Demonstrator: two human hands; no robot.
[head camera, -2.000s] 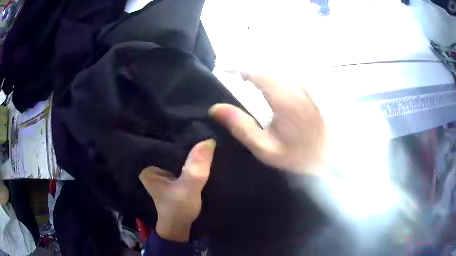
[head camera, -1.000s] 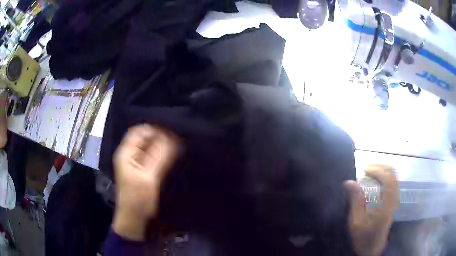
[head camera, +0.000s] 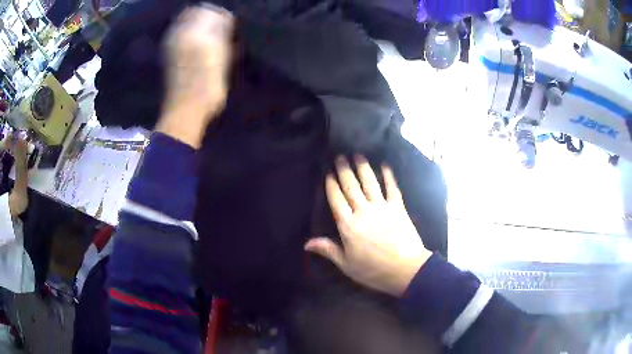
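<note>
The black garment piece (head camera: 263, 200) covers the middle and left of the white table and hangs over its front edge. My left hand (head camera: 201, 59) is blurred at the upper left, over the far part of the black cloth; its fingers are too unclear to tell whether they grip it. My right hand (head camera: 371, 228) lies flat on the cloth near the middle, palm down, fingers spread, holding nothing.
The white "Jack" sewing machine head (head camera: 561, 83) stands at the upper right, with a purple fluffy cover (head camera: 485, 10) and a round lamp or mirror (head camera: 442, 47) beside it. A ruler scale (head camera: 520, 280) runs along the table edge. At left are a beige machine (head camera: 50, 104) and another person's arm.
My left hand has moved up and away over the cloth. My right hand has moved left from the table edge onto the cloth. The cloth has shifted left, uncovering more white table.
</note>
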